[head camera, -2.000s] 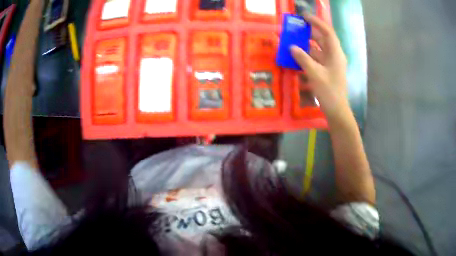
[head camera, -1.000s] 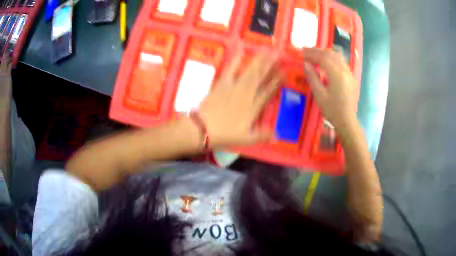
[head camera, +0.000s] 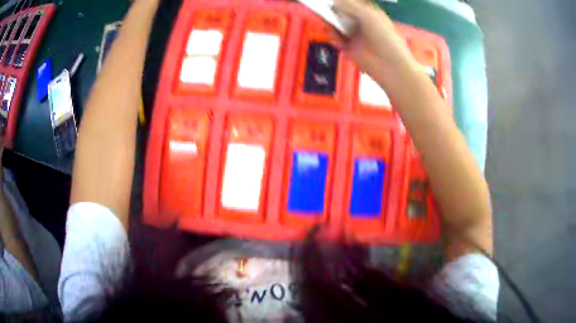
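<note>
A red tray holds orange phone backs in two rows. Two blue batteries lie in neighbouring lower-row backs. White batteries show in the upper row and lower row; one upper back holds a black battery. The lower-left back shows only a narrow white strip. The lower-right back shows metallic parts in its bay. My right hand, blurred, holds a thin white flat piece above the tray's top edge. My left hand is beyond the top edge; only its arm shows.
On the green bench at left lie a phone, a loose blue battery and a yellow stick. Another tray of phones stands at far left. Another person's arm shows at lower left.
A second blue battery now lies beside the first. My left hand has left the tray and gone out past the top. My right hand has moved up and holds a white piece. The view has shifted.
</note>
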